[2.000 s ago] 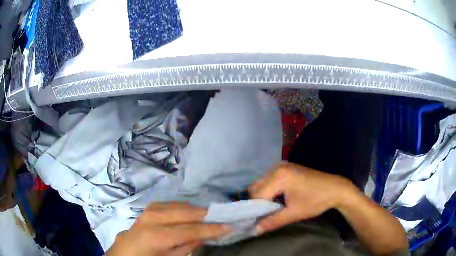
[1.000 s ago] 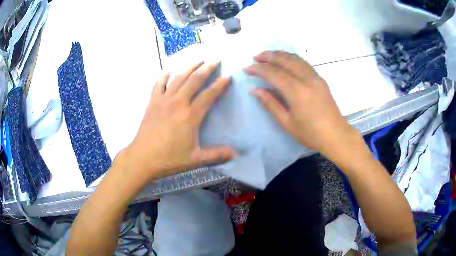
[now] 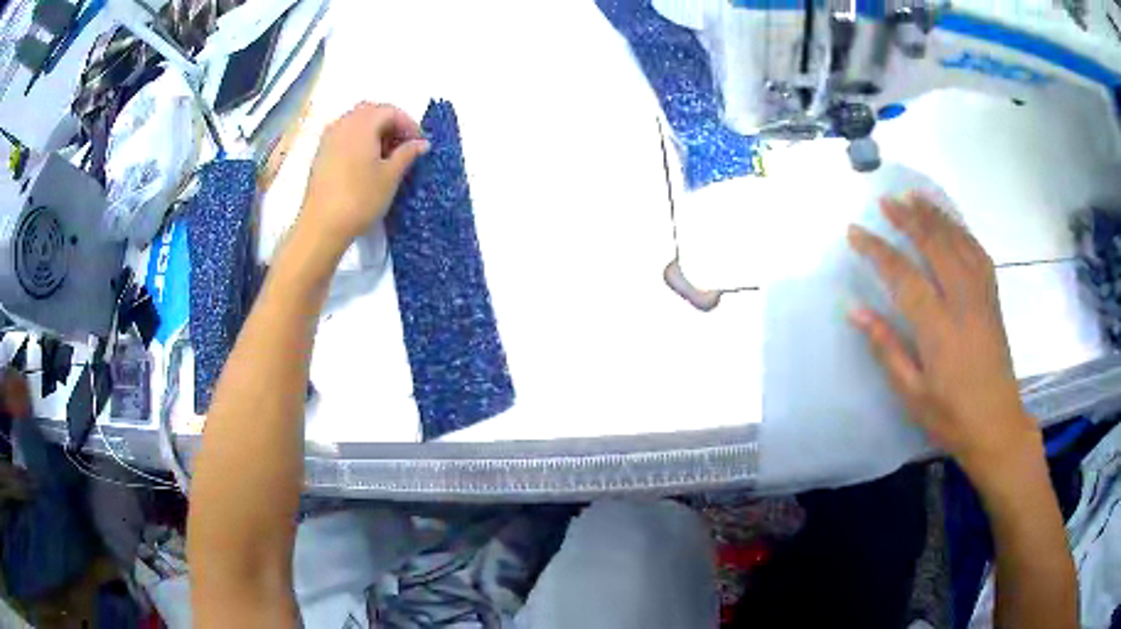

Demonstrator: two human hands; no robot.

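Note:
A navy speckled strip (image 3: 449,283) lies lengthwise on the white table, left of the machine. My left hand (image 3: 366,160) is at its upper end, thumb and fingertips pinched together at the strip's edge; whether cloth is between them is hard to tell. My right hand (image 3: 940,326) lies spread with fingers apart on a pale grey pocket bag piece (image 3: 818,369), which is flat on the table below the needle area and reaches over the front edge. Another navy strip (image 3: 688,111) lies by the presser foot of the sewing machine (image 3: 799,74).
More navy strips (image 3: 221,270) hang at the left, near a grey fan (image 3: 49,246) and a dark phone (image 3: 250,62). A small curved brown-grey piece (image 3: 691,288) is on the table. A tape measure (image 3: 553,474) follows the front edge. Grey cloth (image 3: 627,571) lies below.
My left hand has left the grey piece and moved left to the navy strip. My right hand remains on the grey piece. The view has shifted left, showing the fan.

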